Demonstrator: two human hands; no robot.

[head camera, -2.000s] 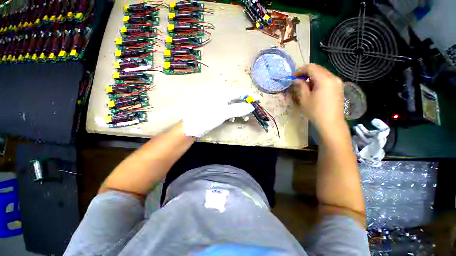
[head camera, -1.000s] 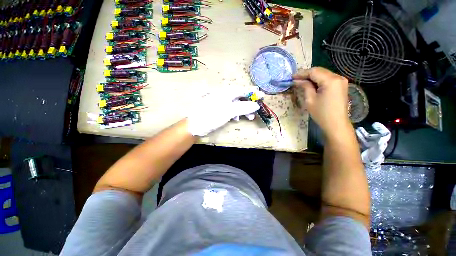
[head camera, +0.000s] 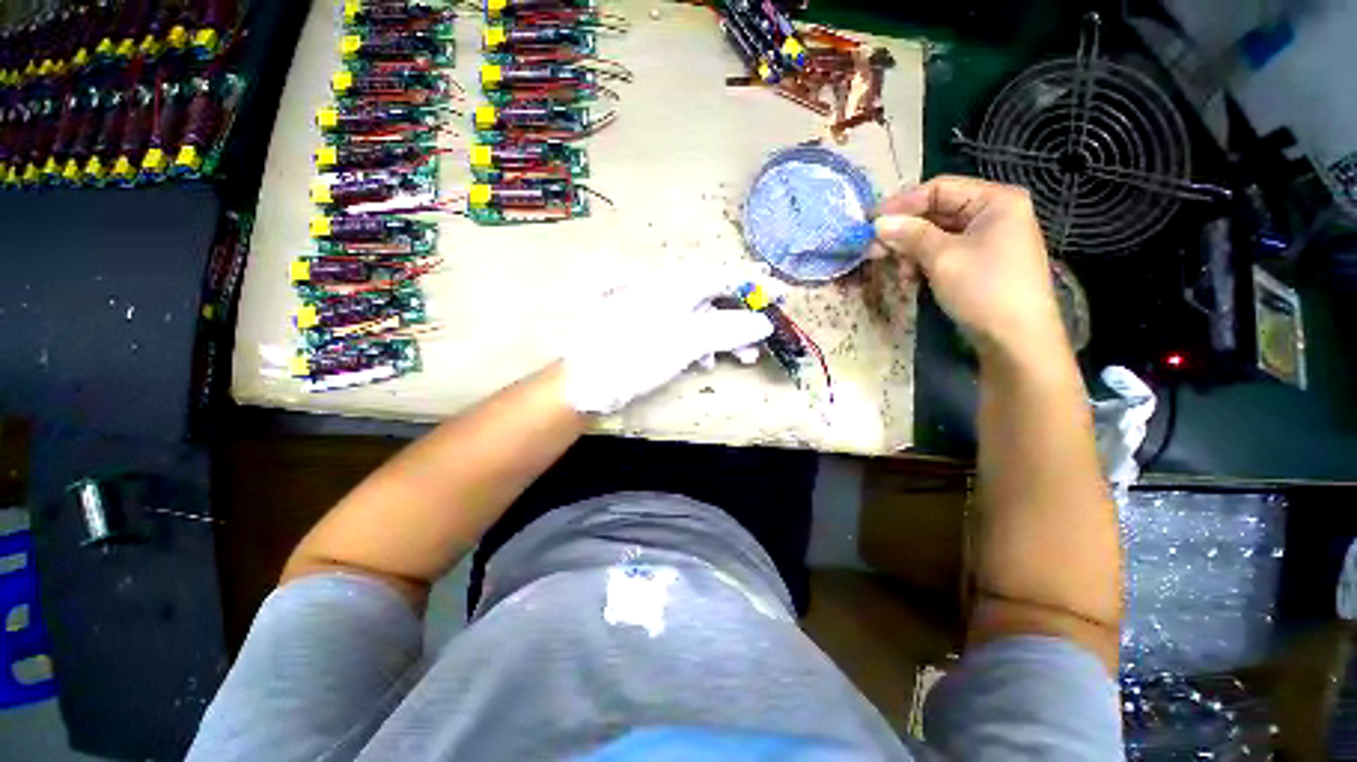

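My left hand (head camera: 643, 350), in a white glove, holds a small circuit board (head camera: 784, 346) with a yellow block at its upper end and thin red and dark wires at its lower end. The board is low over the cream mat (head camera: 595, 283). My bare right hand (head camera: 975, 246) pinches a paste applicator (head camera: 862, 232), of which only the blue part shows, at the right rim of the paste dish (head camera: 811, 213). The dish holds grey-white paste. The applicator's tip is blurred and cannot be made out.
Circuit boards lie in two columns (head camera: 372, 226) on the mat's left. Copper-coloured strips (head camera: 851, 93) lie above the dish, with boards beside them. Dense board rows (head camera: 119, 97) are at far left. A round wire guard (head camera: 1075, 157), jar, crumpled white glove (head camera: 1125, 417) and clear packaging (head camera: 1205, 573) are at right.
My right hand has shifted slightly right, and the applicator has moved from inside the dish towards its right rim. My left hand stays on the board, almost unmoved.
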